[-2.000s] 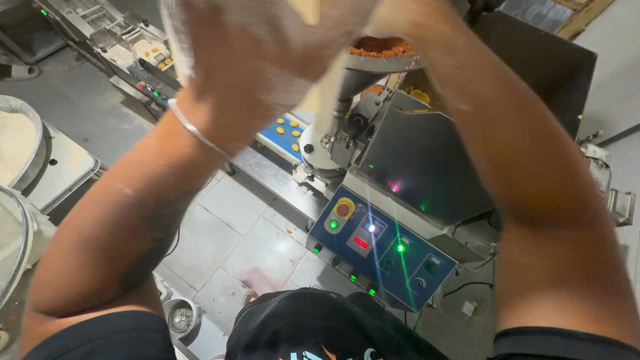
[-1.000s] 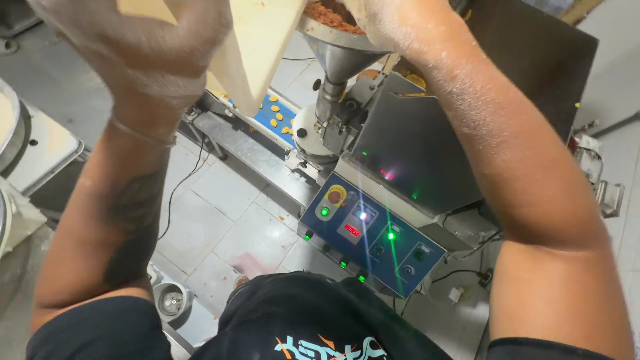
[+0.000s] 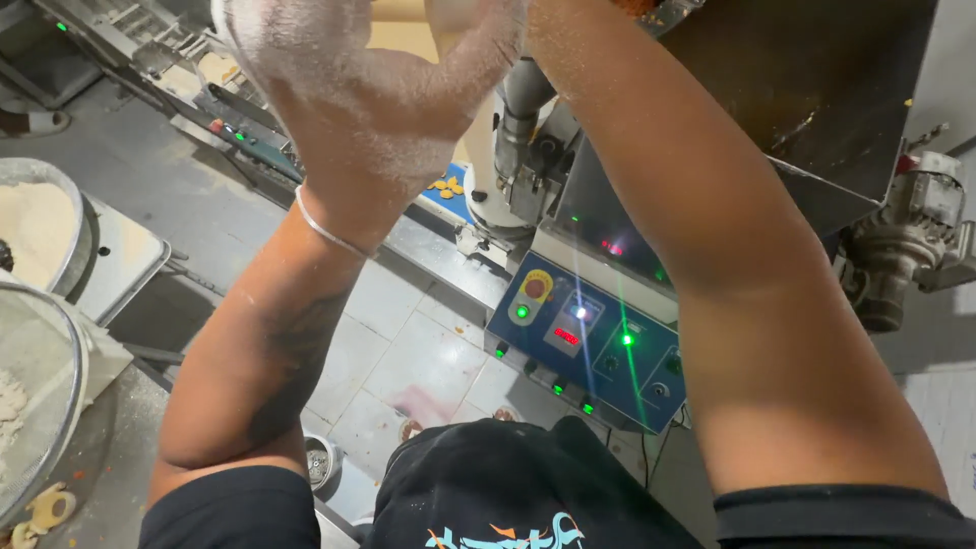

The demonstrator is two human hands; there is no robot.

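Observation:
My left hand [image 3: 358, 91], coated in flour, is raised at the top with its palm and wrist visible; its fingertips are cut off. Behind it shows a pale yellow slab of dough [image 3: 402, 38], and a pale strip hangs beside the metal hopper neck [image 3: 518, 114]. Whether my left hand grips the dough is unclear. My right arm reaches up to the top edge by the hopper, where an orange-red filling [image 3: 637, 6] shows; the hand itself is mostly cut off. Small yellow dough pieces [image 3: 450, 185] lie on the blue conveyor belt [image 3: 460, 201] below.
A blue control panel [image 3: 587, 335] with lit lamps and a red button is below the hopper. A motor [image 3: 888, 229] stands at right. At left are a bowl of flour [image 3: 42, 221], a round sieve [image 3: 76, 366] and a conveyor line [image 3: 252, 145]. A metal pot [image 3: 324, 461] sits low down.
My left hand has moved right, nearer my right arm, since a second ago. The dough between the arms was more fully visible then; now my left hand covers much of it.

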